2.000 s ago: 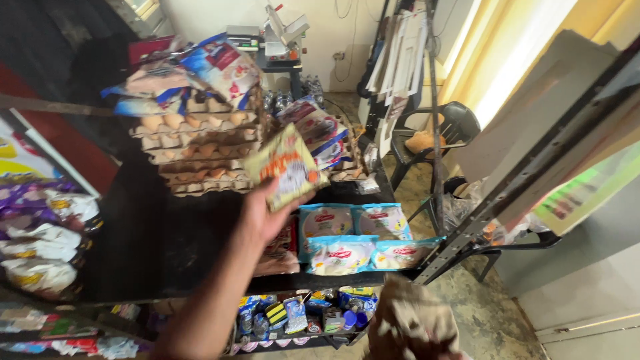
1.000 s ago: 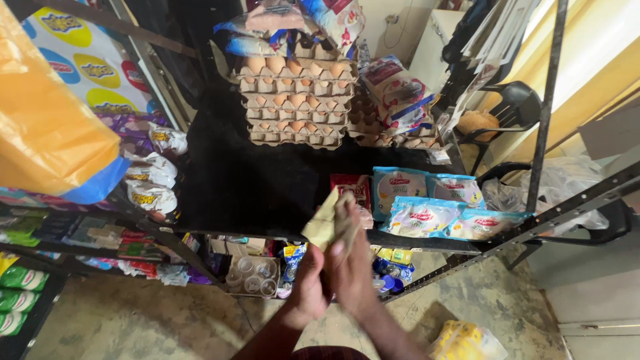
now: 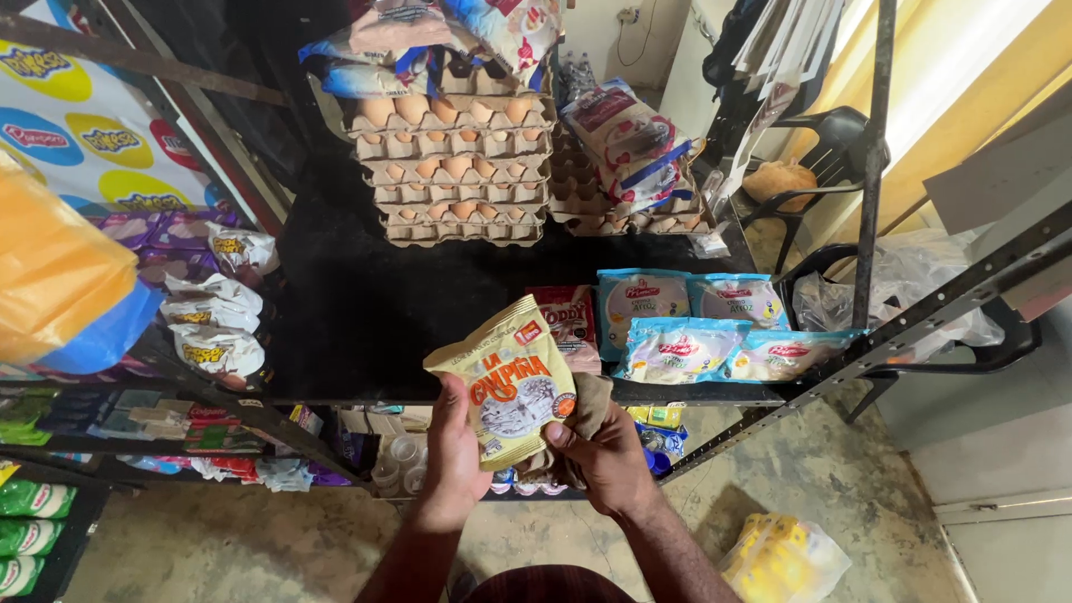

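Note:
A yellow packet of powdered milk is held between both hands, its printed front facing me and tilted. My left hand grips its left edge, thumb on the front. My right hand has its thumb on the lower right corner and also holds a brown cloth, which is bunched behind the packet. Just beyond lies a red packet on the black shelf. Several blue-and-white packets of rice cereal lie beside it to the right.
Stacked egg cartons carry bags on top; another bag rests on a lower carton. White snack bags stand at left behind the metal shelf post. A slanting perforated metal rail borders the right side. A plastic bag with yellow contents lies on the floor.
Two seconds ago one hand held the yellow packet over the shelf, apart from the cloth. Both hands then came together around it, and now its front is turned toward me. The view has shifted.

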